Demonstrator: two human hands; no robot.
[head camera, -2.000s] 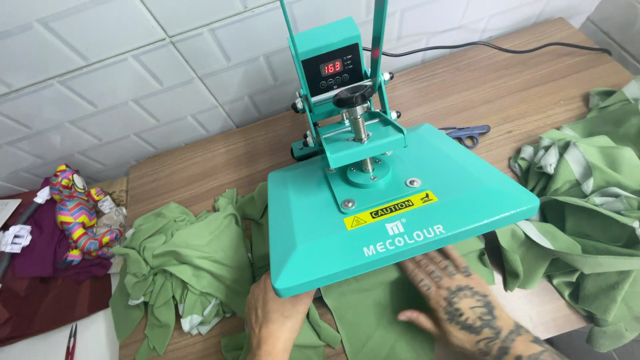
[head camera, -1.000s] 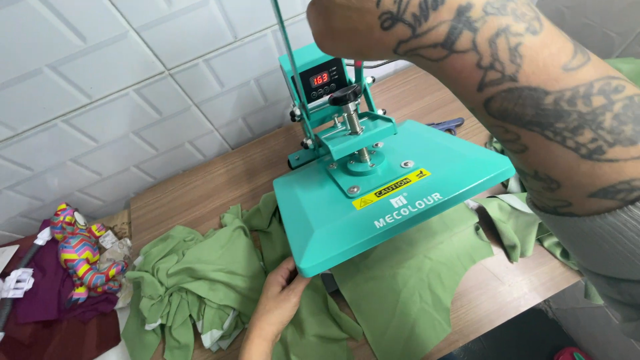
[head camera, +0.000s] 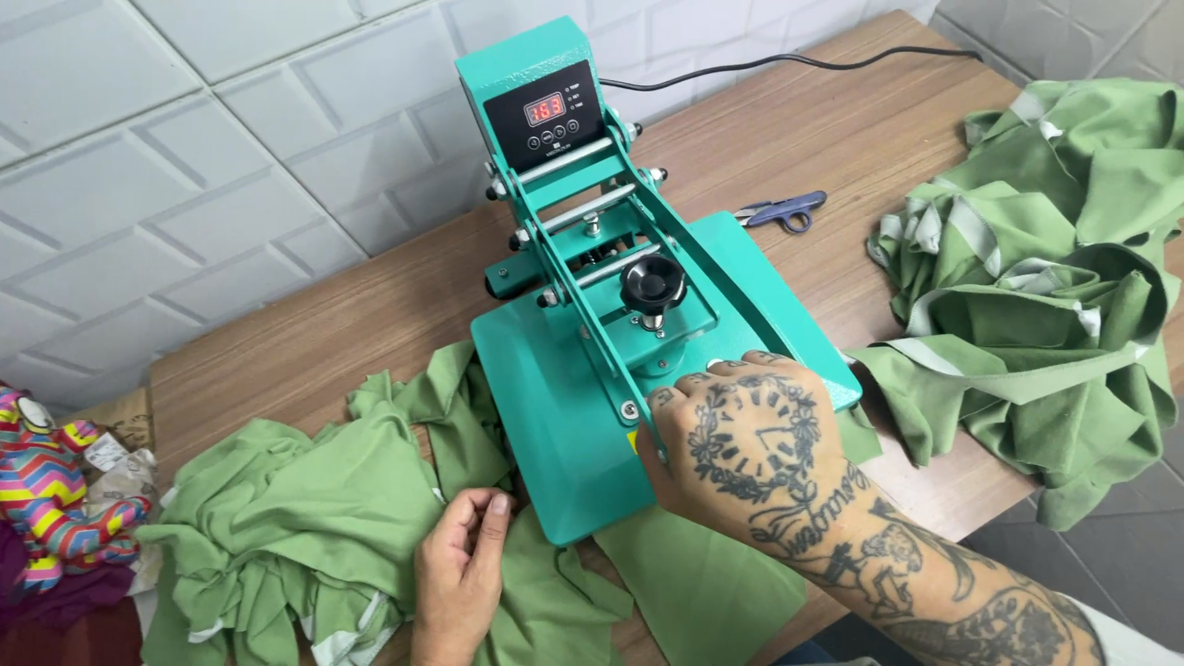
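A teal Mecolour heat press (head camera: 573, 444) stands on the wooden table with its handle swung down toward me and its upper plate lowered. My right hand (head camera: 740, 444), tattooed, is closed over the handle's front end. Green fabric (head camera: 703, 573) sticks out from beneath the plate's front edge. Beside the plate's left corner, my left hand (head camera: 462, 573) has its fingers curled over the green cloth; whether they pinch any of it cannot be told. The press's digital display (head camera: 546, 109) is lit red, and a black knob (head camera: 653, 283) tops its pressure screw.
A heap of green fabric (head camera: 296, 509) lies left of the press, another green pile (head camera: 1045, 305) at the right. Blue-handled thread snips (head camera: 784, 211) rest behind the plate. A black cable (head camera: 786, 59) runs along the tiled wall. A multicoloured patterned figurine (head camera: 55, 481) sits far left.
The press handle has come down from upright to lying forward over the plate, my right hand on it. My left hand has moved off the plate's front left corner.
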